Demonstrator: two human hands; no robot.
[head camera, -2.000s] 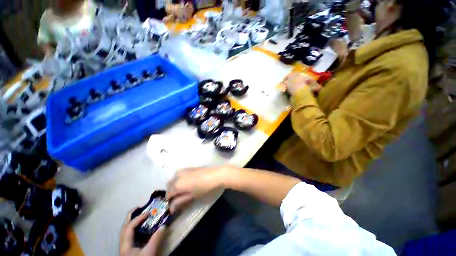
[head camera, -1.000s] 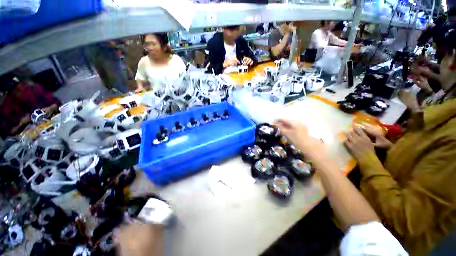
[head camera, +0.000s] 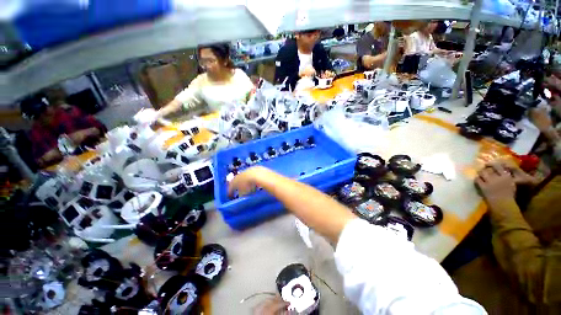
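Observation:
A round black housing (head camera: 299, 291) with a white plate, an open central hole and thin loose wires is at the bottom middle. My left hand (head camera: 272, 306) is at its lower left edge, gripping it, mostly cut off by the picture's bottom. My right hand (head camera: 247, 182) reaches into the left end of the blue bin (head camera: 286, 207), fingers pointing down. Its fingertips are partly hidden, so I cannot tell whether they hold anything. Several small black modules (head camera: 271, 153) stand in a row along the bin's far side.
Black housings (head camera: 211, 264) are heaped at the left. Filled black units (head camera: 387, 191) cluster right of the bin. White casings (head camera: 141, 175) and a clear plastic bag (head camera: 354, 129) lie behind. A worker's yellow-brown sleeve (head camera: 523, 227) is at the right. A shelf edge crosses the top.
My right hand has moved from the filled units into the bin. My left hand has come from the left heap to the bottom middle with an open housing. The view has shifted.

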